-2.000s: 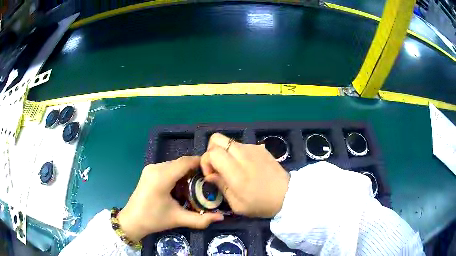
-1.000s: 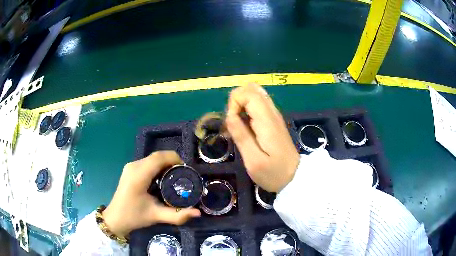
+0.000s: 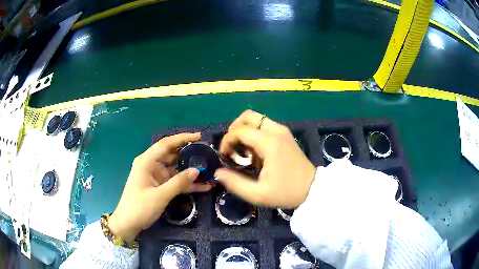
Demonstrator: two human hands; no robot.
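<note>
My left hand (image 3: pixel 149 181) holds a round black unit (image 3: pixel 191 156) with a dark glossy centre and a small blue spot, above the black foam tray (image 3: pixel 207 231). The left thumb lies on its lower face. My right hand (image 3: pixel 268 165) is at the unit's right edge, thumb tip close to the rim, fingers curled and slightly blurred. A shiny silver curve (image 3: pixel 242 158) shows between the right fingers; I cannot tell whether it is held or in the tray. Silver-rimmed dark watch heads (image 3: pixel 235 207) sit in tray pockets below the hands.
Several black discs (image 3: pixel 72 138) lie on the white sheet (image 3: pixel 50 215) at left, near pale hole-punched strips (image 3: pixel 39 83). A small scrap (image 3: pixel 88 183) lies on the green mat. A yellow post (image 3: pixel 402 50) stands behind at right. White paper (image 3: pixel 469 128) is at far right.
The pale ring is gone from the unit's face; it was blurred by my right hand one second ago. My right hand has come down to the unit, and my left hand has raised it slightly.
</note>
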